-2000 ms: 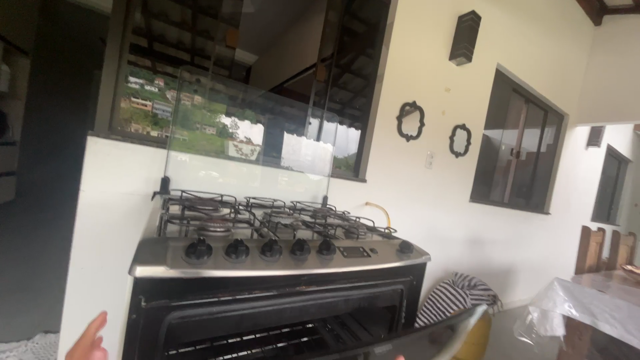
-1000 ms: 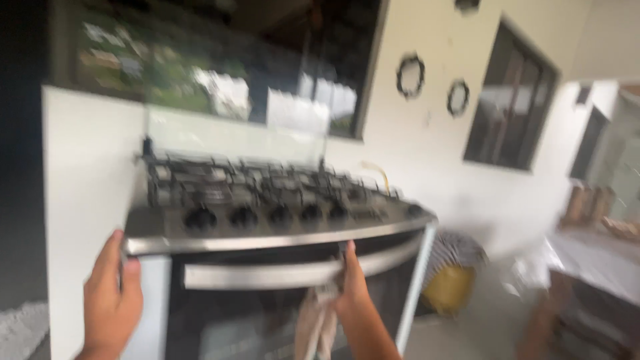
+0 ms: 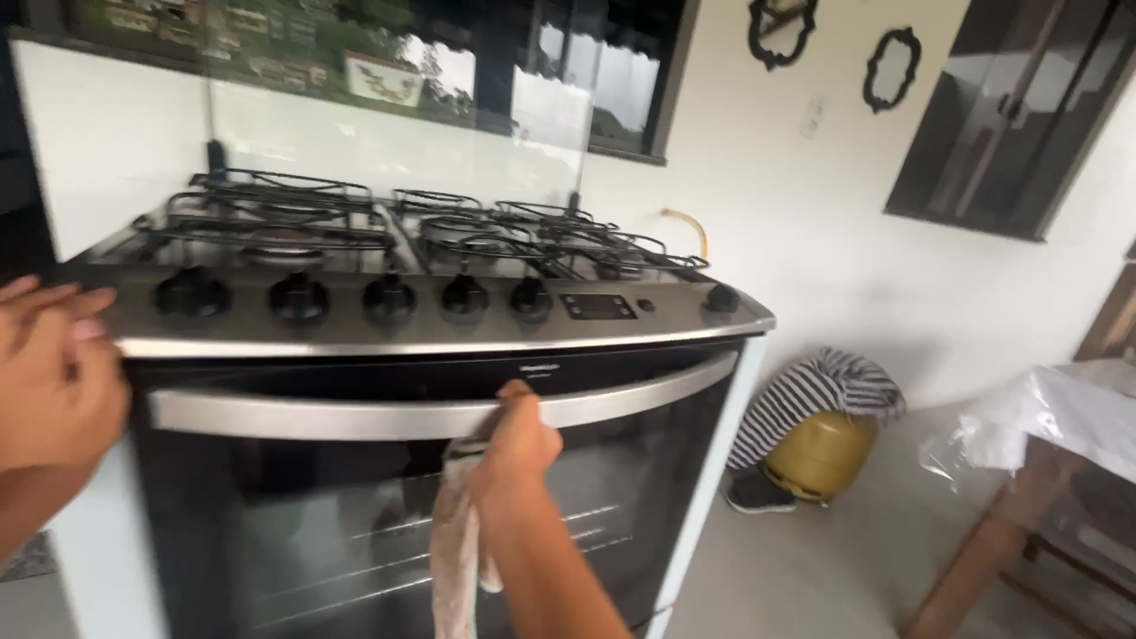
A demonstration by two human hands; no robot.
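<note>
A gas stove with a steel control panel [image 3: 355, 324] and black knobs fills the middle of the view, its oven door [image 3: 355, 515] closed. My right hand [image 3: 519, 444] is at the middle of the metal door handle [image 3: 328, 419], its fingers closed on a pale cloth [image 3: 454, 541] that hangs down in front of the oven glass. At the left edge, my left hand [image 3: 62, 382] rests against the front left corner of the stove, fingers apart and holding nothing. Black wire grates [image 3: 284, 209] cover the burners, and the glass lid [image 3: 399, 133] stands upright behind them.
Right of the stove, a yellow gas cylinder [image 3: 821, 457] carries a striped cloth [image 3: 790, 404], with a dark shoe [image 3: 759, 493] beside it. A wooden table with a clear plastic cover [image 3: 1012, 426] stands at the right. A yellow hose [image 3: 692, 229] is behind the stove.
Two seconds ago the oven stood open with its racks showing; now its door is closed. Both hands have come onto the stove front, and the view is closer to it.
</note>
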